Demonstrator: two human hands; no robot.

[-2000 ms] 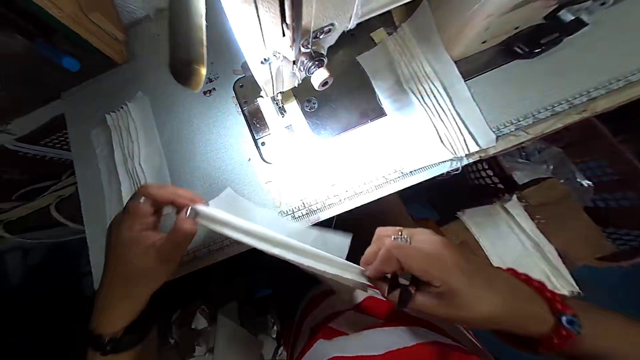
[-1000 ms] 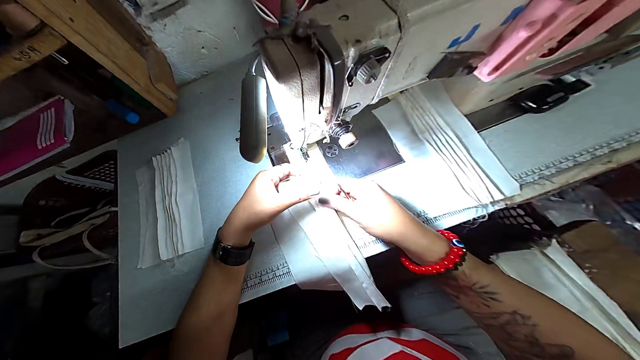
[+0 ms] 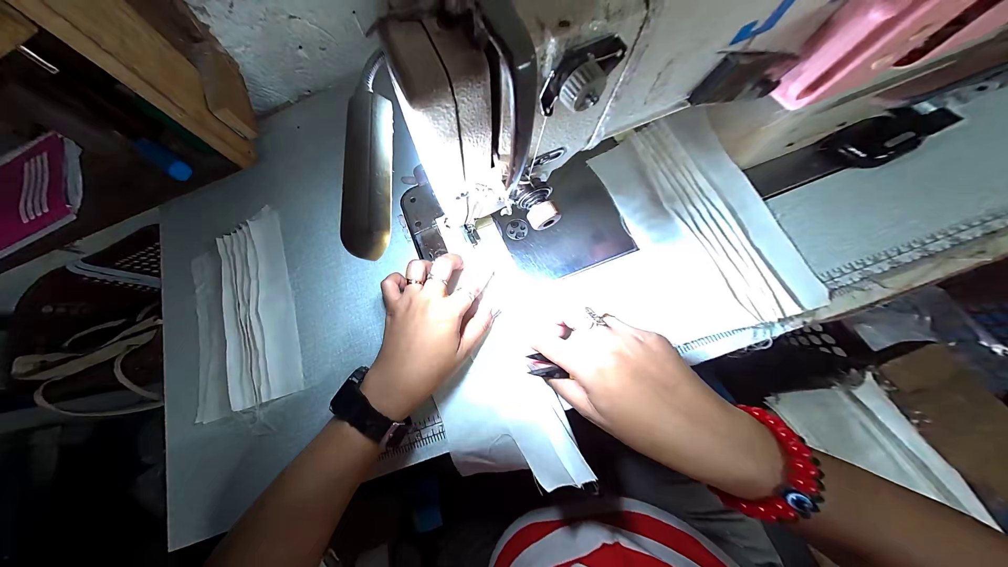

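Note:
A white fabric piece runs from under the presser foot of a sewing machine down over the table's front edge. My left hand lies on its left side just below the foot, fingers bent, pressing the cloth. At its right side my right hand has a small dark tool, perhaps thread snips, between curled fingers; glare hides whether it also grips the cloth. One stack of white pieces lies left on the table, another stack right of the needle.
A lamp or guard-like rounded bar hangs left of the machine head. A measuring tape runs along the table's front edge. More white cloth lies below the table at right. A wooden shelf stands at upper left.
Two seconds ago both hands held a folded white strip in front of the table. Now the cloth lies at the presser foot, and my right hand has moved back from the needle since one second ago.

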